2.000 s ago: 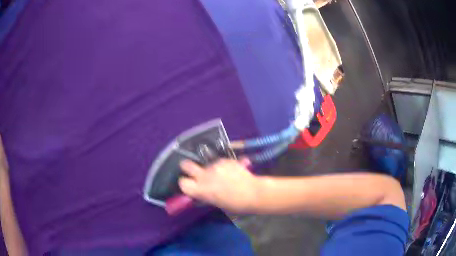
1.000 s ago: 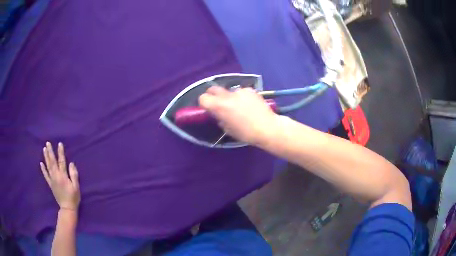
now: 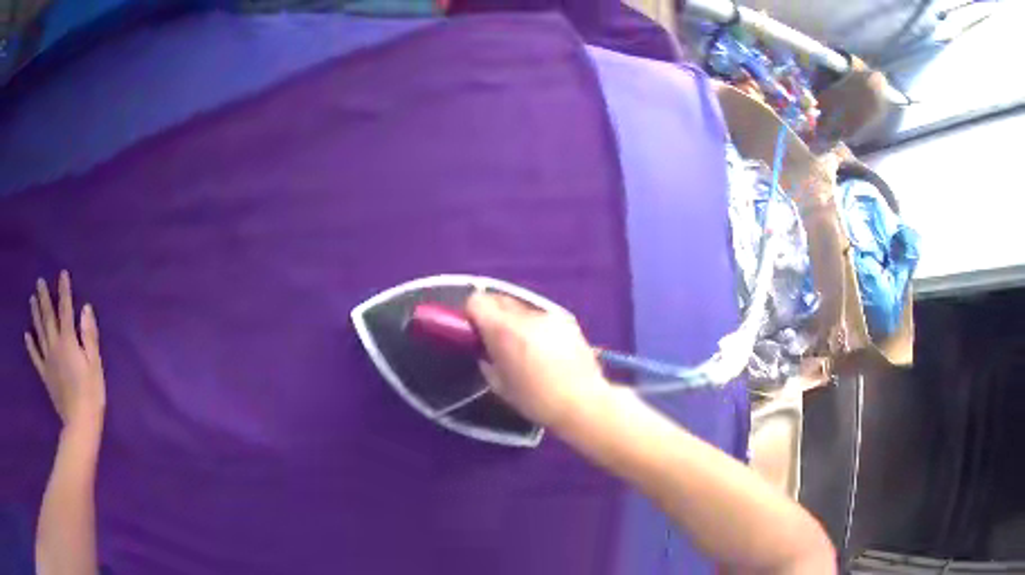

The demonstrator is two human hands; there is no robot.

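A dark purple garment [image 3: 270,258] lies spread over the blue-violet ironing table cover [image 3: 680,213]. My right hand [image 3: 534,350] is closed on the magenta handle of the steam iron [image 3: 422,359]. The iron lies on the garment, its pointed end towards the left. My left hand [image 3: 67,348] lies on the garment at the far left, palm down, fingers apart, holding nothing. The bluish hose [image 3: 652,368] runs right from the iron's back into a whitish wrapping. My right hand hides part of the handle and the iron's rear.
A cardboard box [image 3: 826,247] with clear plastic wrap [image 3: 770,258] stands beyond the table's right edge. Blue plastic [image 3: 880,253] lies in a box beside it. Other cloth lies at the far edge. A pale pad [image 3: 776,444] sits beside the table at the right.
The view has swung, showing more of the far right side. The iron has turned and shifted over the garment in my right hand. My left hand has come fully into view, flat on the cloth.
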